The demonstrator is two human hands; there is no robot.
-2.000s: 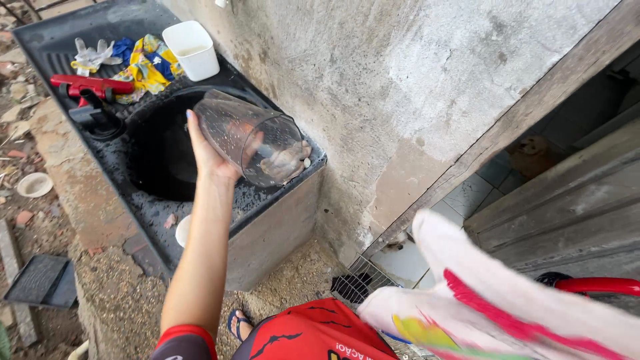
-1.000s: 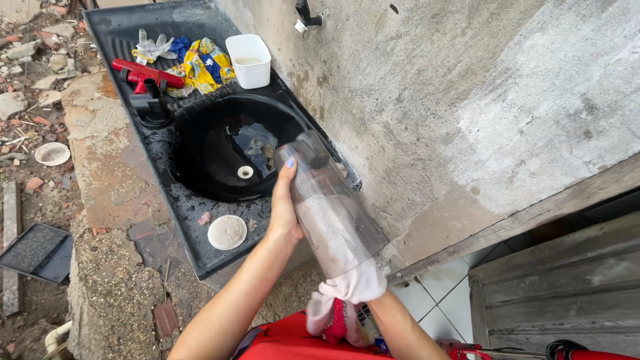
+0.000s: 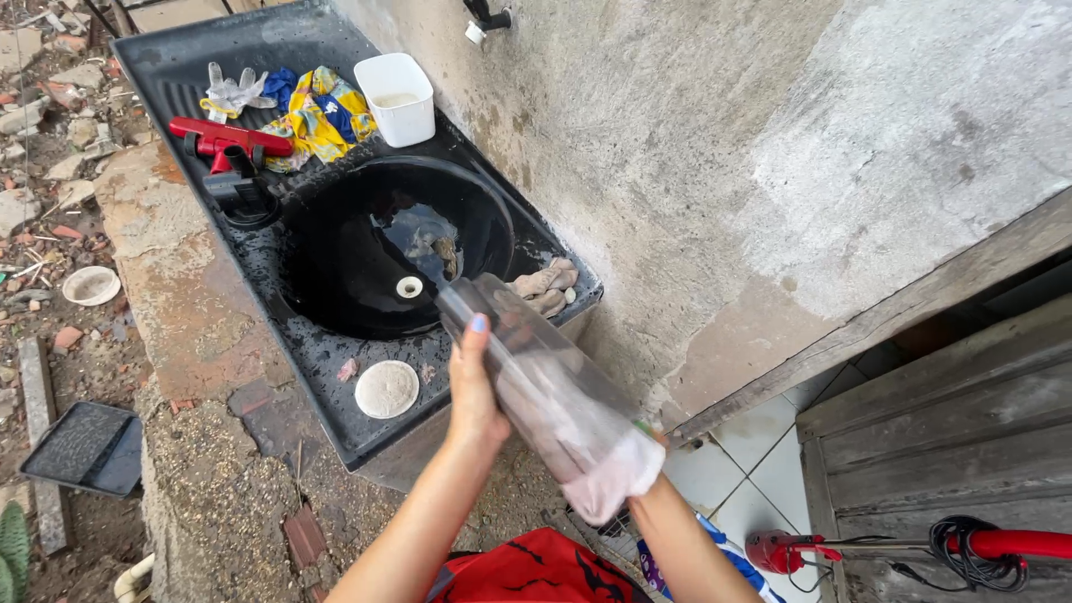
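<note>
My left hand (image 3: pixel 477 389) grips the side of a clear plastic cylindrical container (image 3: pixel 536 352), tilted over the near corner of the black sink (image 3: pixel 327 419). My right hand (image 3: pixel 586 435) is inside the container's open lower end, wrapped in a white cloth (image 3: pixel 615 481) that bunches at the rim; its fingers are hidden. A round whitish pad (image 3: pixel 387 389) lies on the sink ledge left of my left hand. Beyond the container, a crumpled beige cloth (image 3: pixel 548 285) rests on the sink's corner. The basin (image 3: pixel 352 276) shows a white drain and some water.
On the drainboard are a red vacuum floor head (image 3: pixel 230 138), a black plastic part (image 3: pixel 243 197), a glove (image 3: pixel 234 92), a yellow and blue cloth (image 3: pixel 322 121) and a white tub (image 3: pixel 398 105). A rough wall (image 3: pixel 670 167) borders the sink; a wooden door (image 3: pixel 946 419) stands right.
My right hand has gone into the container with the white cloth, which hung outside it at the right two seconds ago. The container has turned its open end toward me.
</note>
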